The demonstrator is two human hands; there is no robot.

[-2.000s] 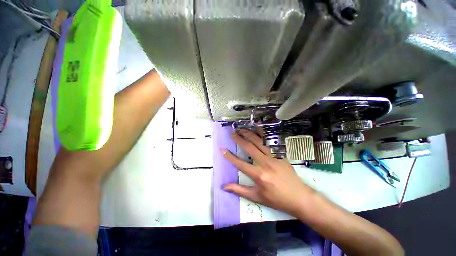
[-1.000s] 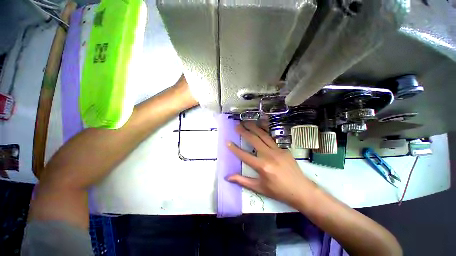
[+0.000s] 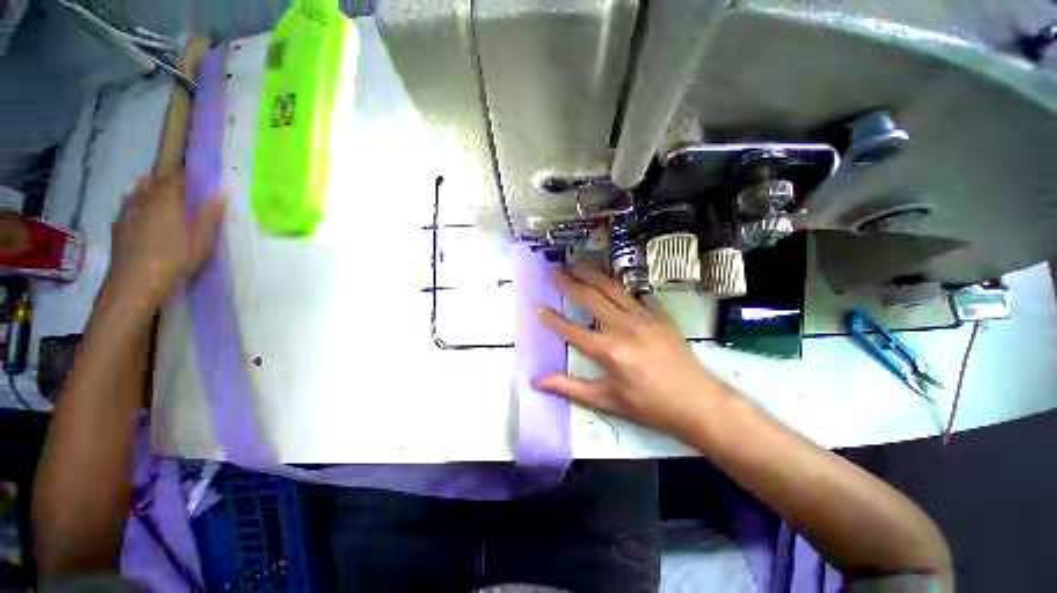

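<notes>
A lilac fabric strip [image 3: 541,394] runs from under the presser foot [image 3: 559,246] to the table's front edge. It loops below the edge to the left and runs up the left side of the table. My right hand [image 3: 638,353] lies flat beside the needle area, fingers spread, fingertips on the strip's right edge. My left hand [image 3: 162,238] is at the far left, blurred, against the strip's left run; its grip is unclear. The needle tip is hidden by the grey machine head [image 3: 545,104].
A lime-green lamp [image 3: 296,127] hangs left of the head. Blue snips [image 3: 890,353] and a dark green plate [image 3: 765,313] lie to the right. A blue basket [image 3: 249,533] with lilac cloth is below left. A red object [image 3: 44,248] is at far left.
My left arm has come out from behind the machine head and moved to the far left. The strip's loop now shows below the table edge. My right hand stays beside the needle area.
</notes>
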